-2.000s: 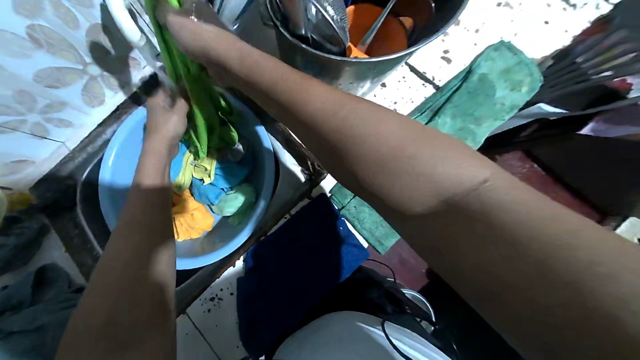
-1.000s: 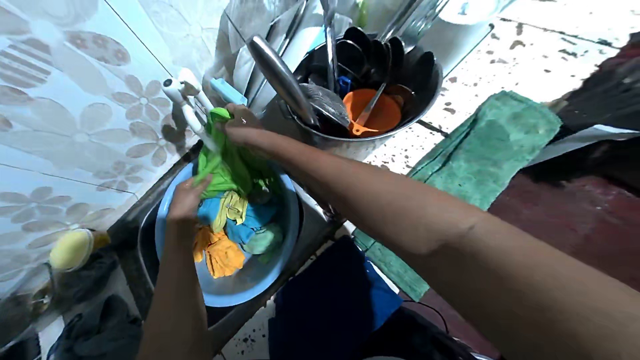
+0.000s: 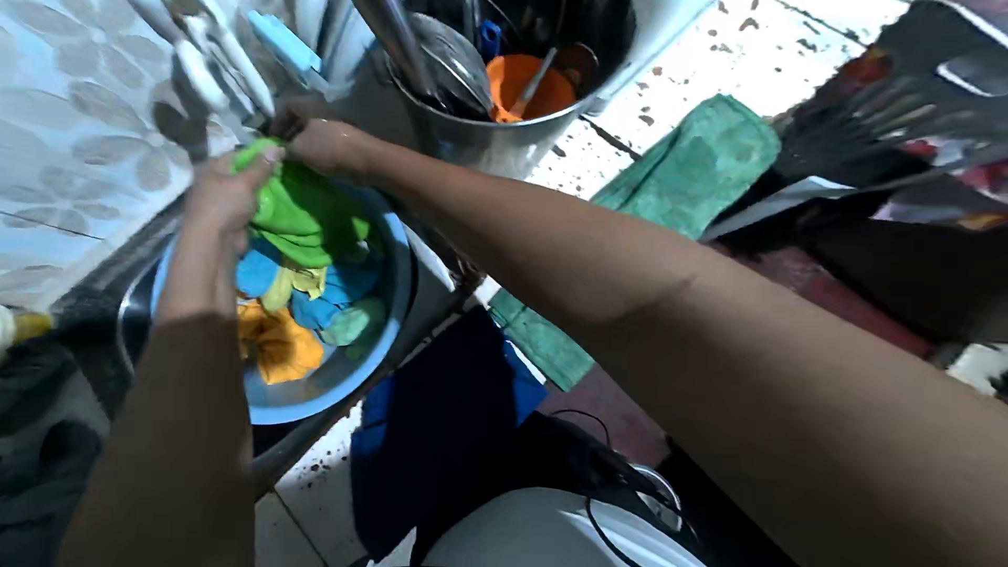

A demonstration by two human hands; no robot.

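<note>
A bright green cloth [image 3: 303, 213] hangs bunched from both my hands at the upper left, over a light blue plastic basin [image 3: 394, 315]. My left hand [image 3: 224, 193] pinches its upper left edge, while my right hand [image 3: 319, 146] grips the top beside the white faucet [image 3: 224, 67]. Part of the right hand's fingers is in shadow. Below the green cloth, the basin holds an orange cloth [image 3: 287, 346], blue cloths [image 3: 319, 307], a yellow cloth [image 3: 295, 283] and a pale green cloth [image 3: 354, 321] in a little water.
Behind my right forearm stands a metal pot [image 3: 504, 146] of utensils, with an orange plastic cup [image 3: 543, 87]. A green cloth [image 3: 701, 165] lies on the speckled tiled counter [image 3: 669, 87]. A dark blue cloth [image 3: 433, 425] drapes over the counter's near side. Flowered wall tiles [image 3: 71, 150] rise at left.
The green cloth hung long from my raised right hand two seconds ago; now it is gathered lower, between both hands. My left hand has come up to the cloth's top edge since one second ago.
</note>
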